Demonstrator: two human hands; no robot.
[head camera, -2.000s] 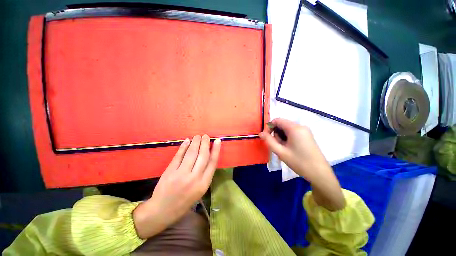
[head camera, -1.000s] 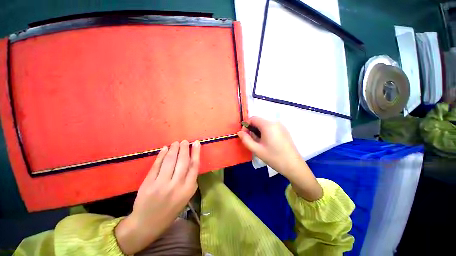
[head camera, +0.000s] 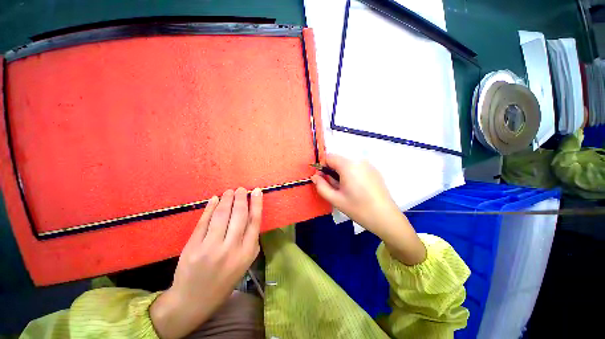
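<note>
A thin black frame (head camera: 133, 216) lies on the red board (head camera: 159, 126), its thicker side at the far edge. A pale line of tape runs along its near side. My left hand (head camera: 219, 251) lies flat with its fingertips on the near side of the frame, fingers nearly together. My right hand (head camera: 358, 195) holds a small dark tool (head camera: 326, 171) at the frame's near right corner, its tip pointing left. The tool is mostly hidden in my fingers.
Another black frame (head camera: 398, 140) lies on white sheets (head camera: 391, 86) at right. Beyond are a tape roll (head camera: 514, 118) and white strips (head camera: 564, 86). A blue crate (head camera: 458, 232) with pale sheets stands below the bench edge. Another person's yellow sleeve (head camera: 580, 165) shows at far right.
The view has shifted, so the board sits further left and looks more tilted. My left hand stays on the near side. The tool tip in my right hand now points more over the frame's corner.
</note>
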